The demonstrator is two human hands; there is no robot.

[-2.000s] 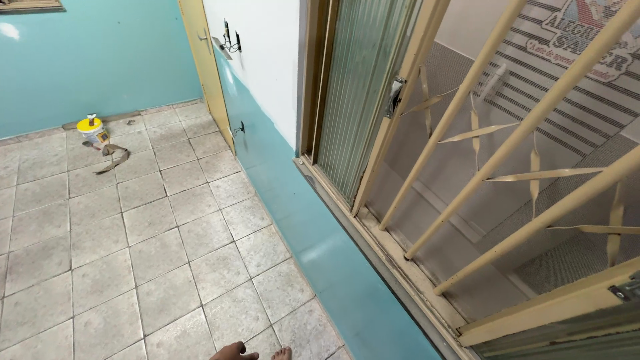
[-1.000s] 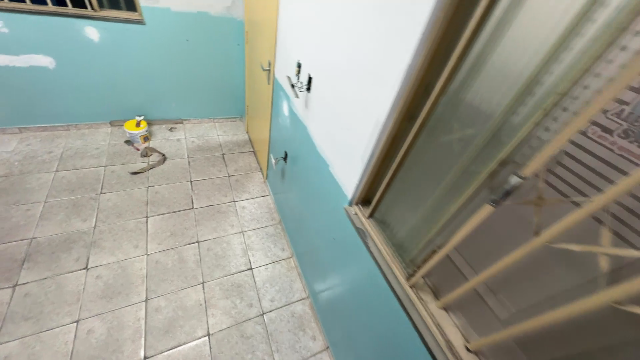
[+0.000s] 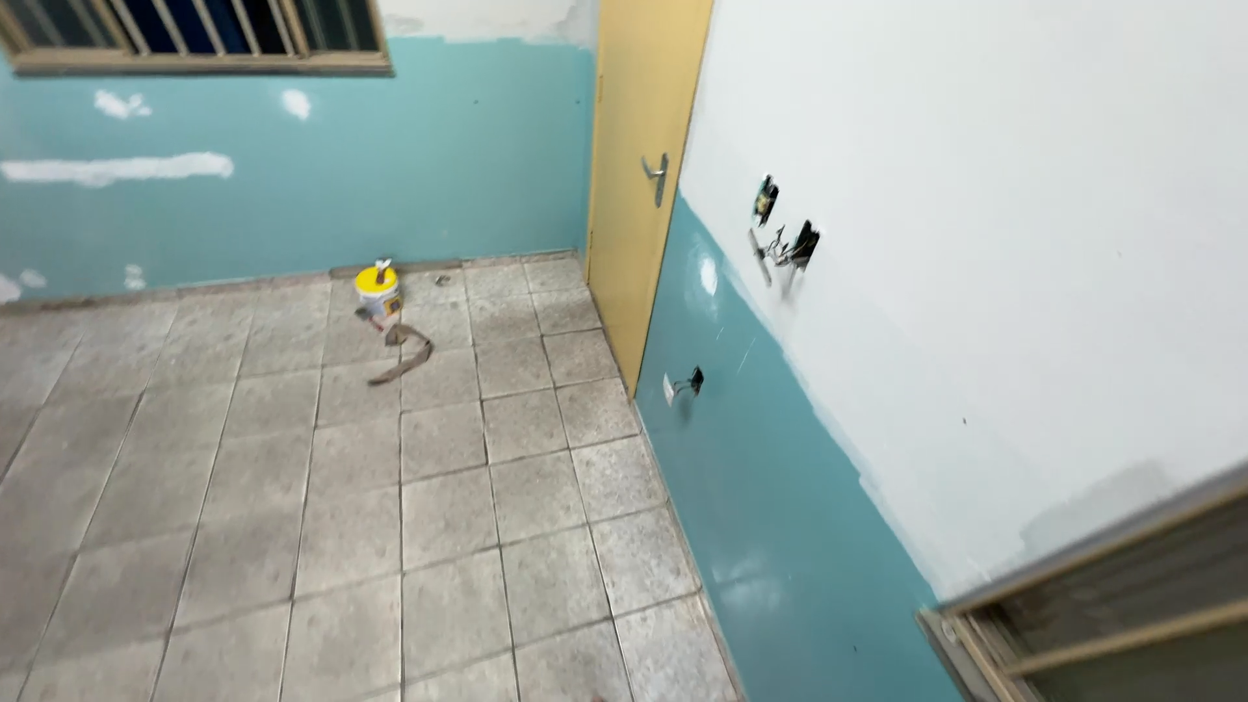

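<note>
Neither my left hand nor my right hand can be made out in the head view. On the tiled floor by the far wall stands a white plastic bucket [image 3: 378, 297] with a yellow lid [image 3: 376, 280] and a small object on top. Beside it, a brown strip of cloth or similar material [image 3: 414, 359] lies curled on the tiles. Loose wires and a hanging plate [image 3: 760, 257] come out of an opened wall box [image 3: 806, 244] in the right wall; another opened box [image 3: 765, 200] is just beside it. Lower down, a white plate [image 3: 669, 389] hangs by an opened outlet box [image 3: 696, 380].
A yellow door [image 3: 639, 146] with a metal lever handle [image 3: 660, 179] is in the corner. The teal far wall [image 3: 487, 156] has white patches and a barred window [image 3: 205, 63]. A metal window frame [image 3: 975, 624] juts in at lower right. Grey tiles [image 3: 341, 546] cover the floor.
The view has swung right to left, away from the barred window, and nearer the door. A hand seen at the bottom edge two seconds ago is out of view.
</note>
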